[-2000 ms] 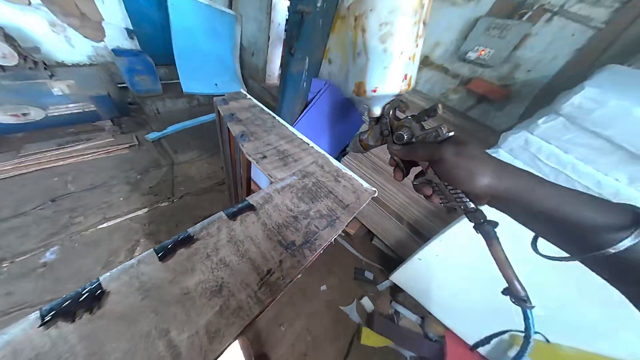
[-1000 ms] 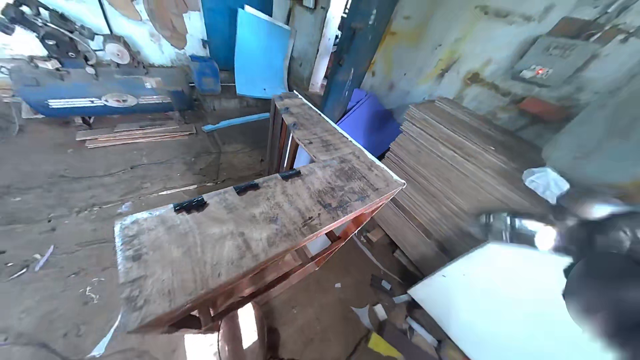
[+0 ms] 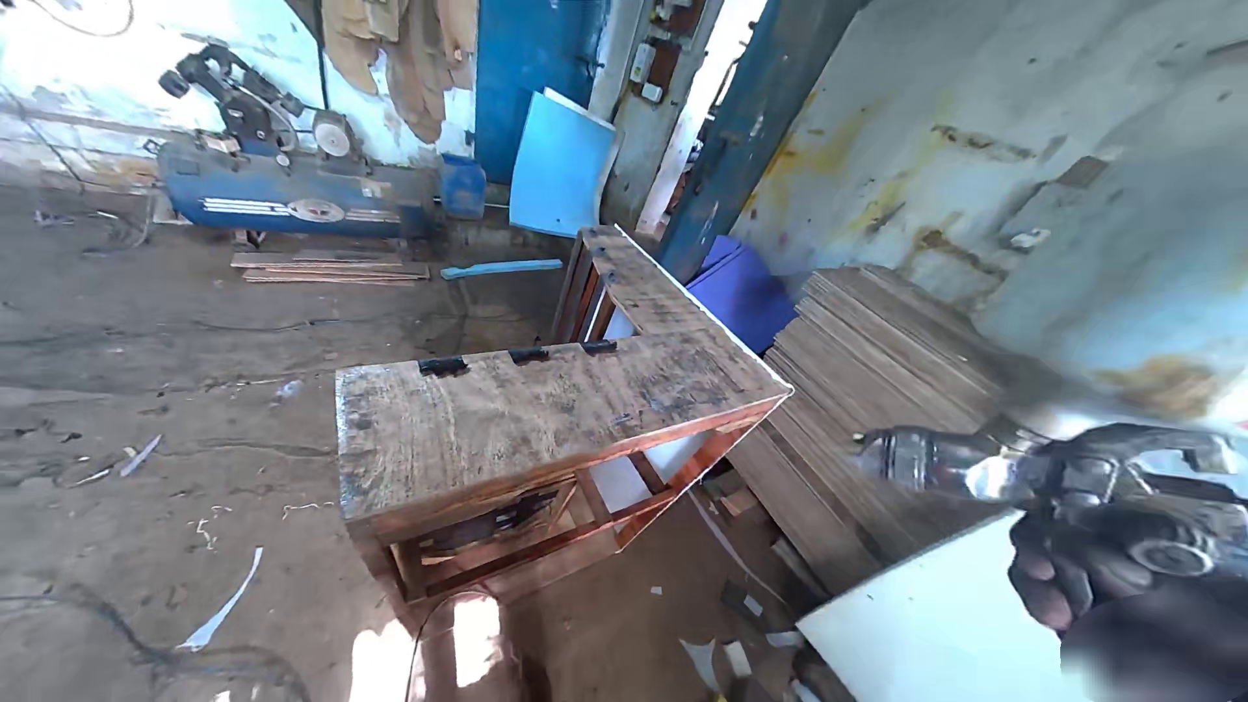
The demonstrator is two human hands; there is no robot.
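At the lower right, my right hand [image 3: 1092,575] is closed around a metal spray gun [image 3: 994,468], whose nozzle points left toward the wooden unit. Both are partly blurred. An L-shaped wooden counter frame [image 3: 526,419] stands in the middle, with a worn plywood top and reddish-brown rails below. Several black strips [image 3: 529,355] lie along the inner edge of its top. A thin white line runs down its outer right edge. My left hand is out of view.
A stack of thin wooden boards [image 3: 877,361] leans behind the counter, with a white panel [image 3: 936,614] in front. A blue air compressor [image 3: 292,195] stands at the back left, near a light blue sheet [image 3: 561,161]. Hoses and scraps [image 3: 229,595] lie on the floor.
My right hand and the spray gun have moved from over the boards to the lower right. The view has shifted, showing more of the counter's front and the compressor.
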